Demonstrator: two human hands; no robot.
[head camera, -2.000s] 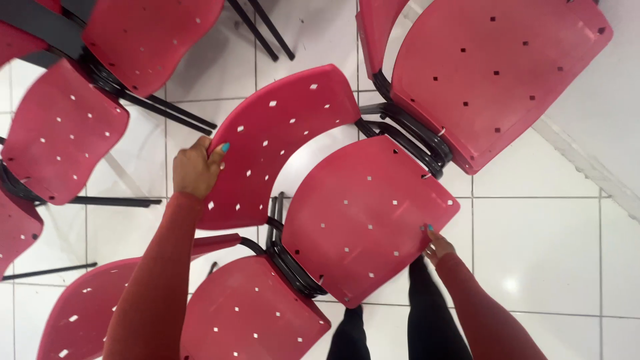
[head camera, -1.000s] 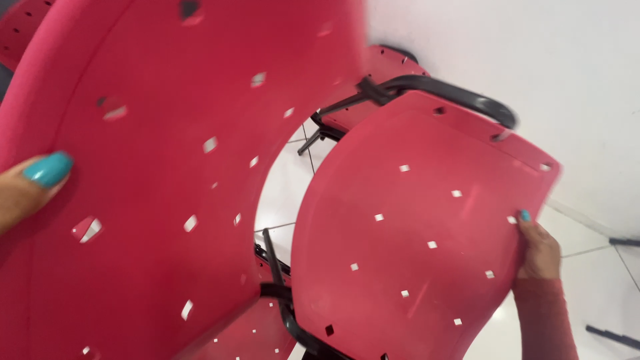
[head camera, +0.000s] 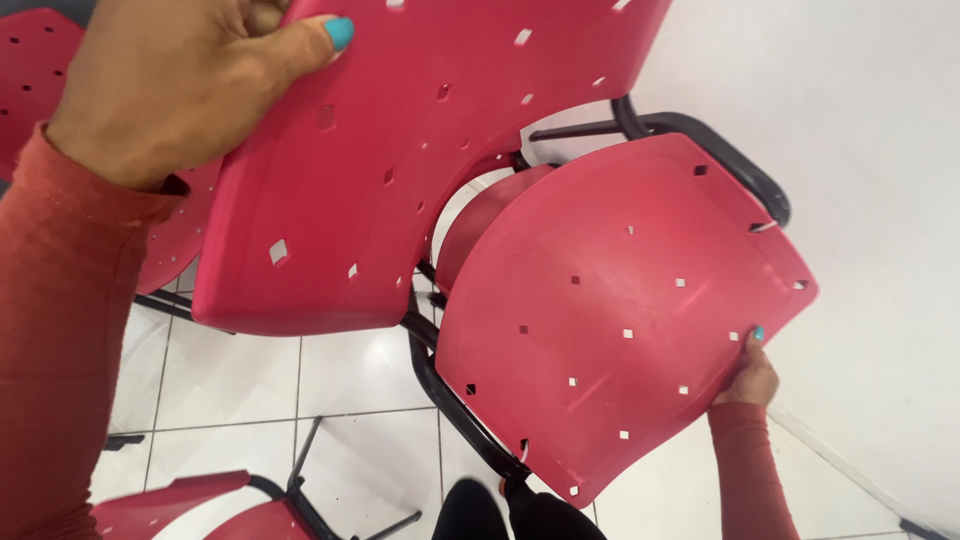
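Observation:
A red plastic chair with diamond-shaped holes fills the middle, its backrest (head camera: 375, 165) at upper left and its seat (head camera: 622, 315) at centre right. My left hand (head camera: 187, 75) grips the backrest's edge, thumb with a blue nail on the near face and the other fingers largely hidden. At the seat's lower right edge, my right hand (head camera: 750, 379) holds on with its thumb on top; its fingers are hidden below the seat. The chair's black metal frame (head camera: 461, 416) runs along the sides of the seat.
Another red seat (head camera: 487, 217) shows partly beneath the held chair. More red chairs stand at left (head camera: 34, 82) and lower left (head camera: 255, 521), with black legs reaching over the white tiled floor (head camera: 360, 382). A white wall (head camera: 862, 187) rises at right. My legs are below.
The held chair is now near the white wall, over another red seat, away from the row it stood in two seconds ago. Both hands keep their grip. The view has shifted strongly.

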